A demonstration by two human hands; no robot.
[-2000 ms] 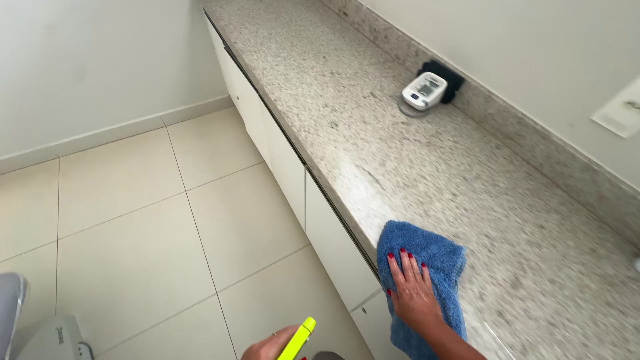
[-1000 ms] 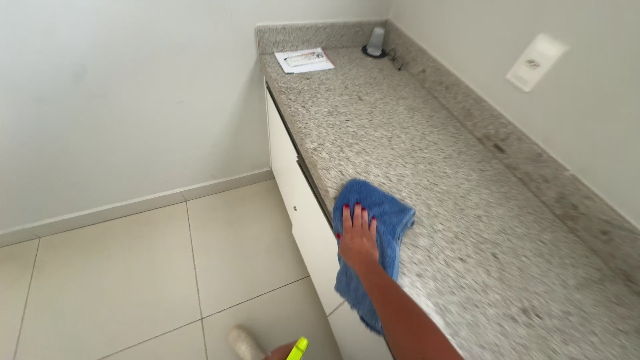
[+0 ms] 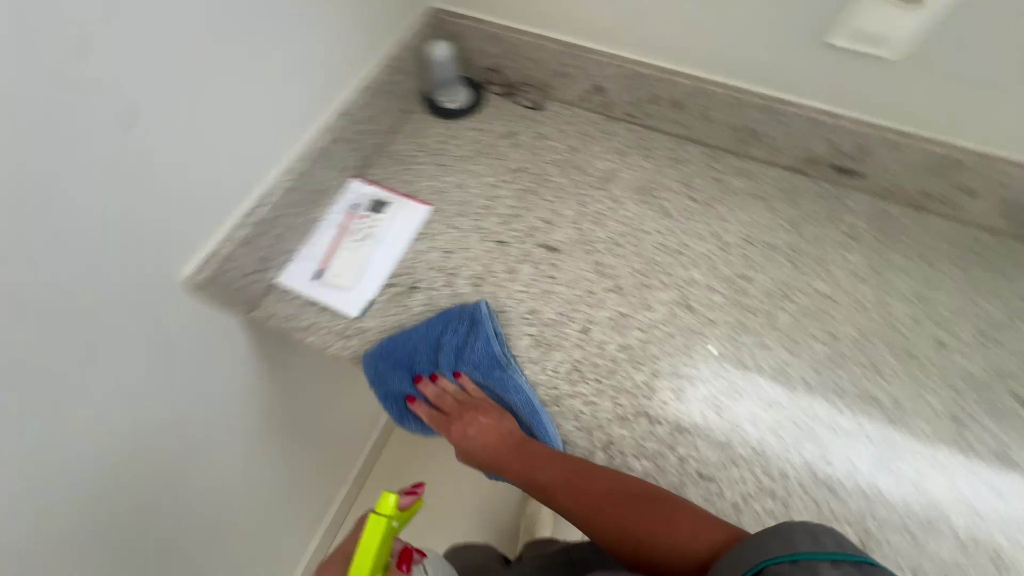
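My right hand (image 3: 472, 420) lies flat, fingers a little spread, on a folded blue terry cloth (image 3: 448, 344). The cloth rests on the speckled granite countertop (image 3: 640, 264) at its front edge, part of it overhanging. Low in the view, my left hand (image 3: 400, 552) is wrapped round a spray bottle with a bright yellow trigger head (image 3: 380, 528); most of the bottle is out of view or hidden. A white booklet or sheet with a printed picture (image 3: 356, 248) lies on the counter just beyond the cloth.
In the back corner a blurred translucent cup-like item (image 3: 444, 68) stands on a dark round base (image 3: 454, 100), a thin cable beside it. A granite backsplash (image 3: 720, 140) runs along the wall, under a white wall plate (image 3: 888, 28). The left wall (image 3: 120, 200) closes the counter's end.
My right hand and the blue cloth have moved along the counter's front edge to its end, near the white booklet. The view has turned and come closer to that corner.
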